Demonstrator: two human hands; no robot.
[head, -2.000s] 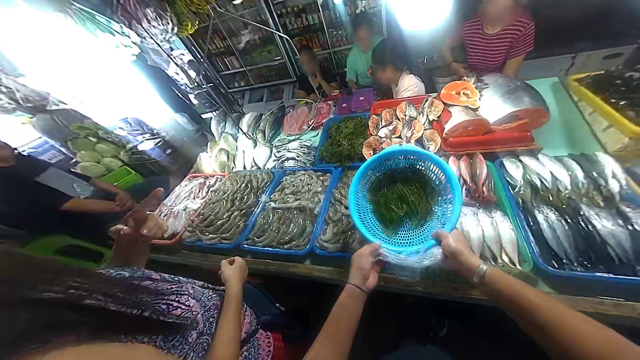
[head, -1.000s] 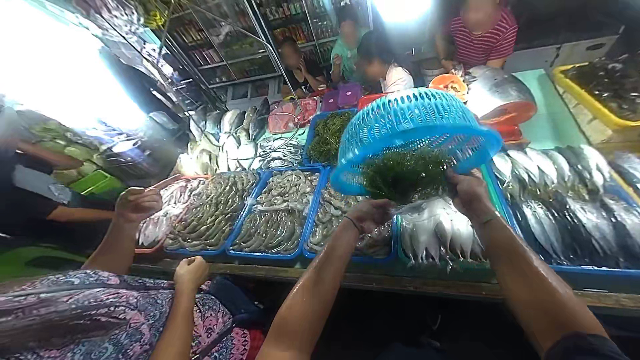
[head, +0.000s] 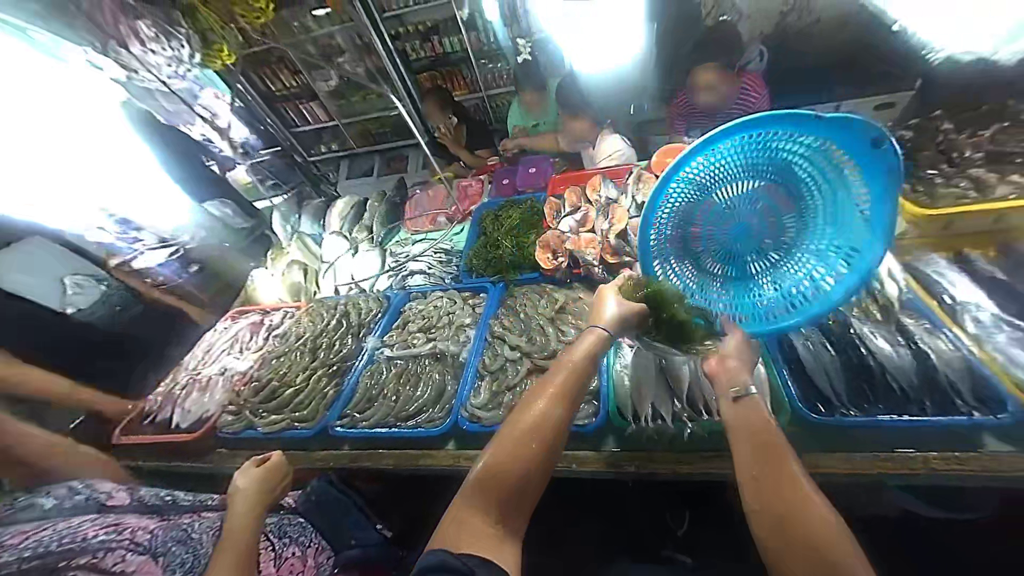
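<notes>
My left hand [head: 616, 308] grips the left edge of a clear plastic bag that holds dark green seaweed [head: 672, 316]. My right hand [head: 732, 356] is at the bag's right side, close under the rim of a blue plastic colander [head: 760, 216]; its fingers are partly hidden. The colander is tilted with its inside facing me, and no seaweed shows in it. What supports the colander cannot be seen. Silver fish [head: 660, 384] in a green-edged tray lie below my hands. More green seaweed [head: 506, 240] fills a blue tray behind.
Blue trays of shrimp [head: 416, 360] stand to the left, near a red tray of squid [head: 208, 364]. Blue trays of fish [head: 888, 360] lie to the right. A wooden counter edge [head: 384, 460] runs in front. A person's hand [head: 260, 480] is at lower left; several people sit behind.
The colander, level with seaweed inside two seconds ago, was tipped over the bag and is now turned up at the right. The seaweed has passed from it into the bag between my hands.
</notes>
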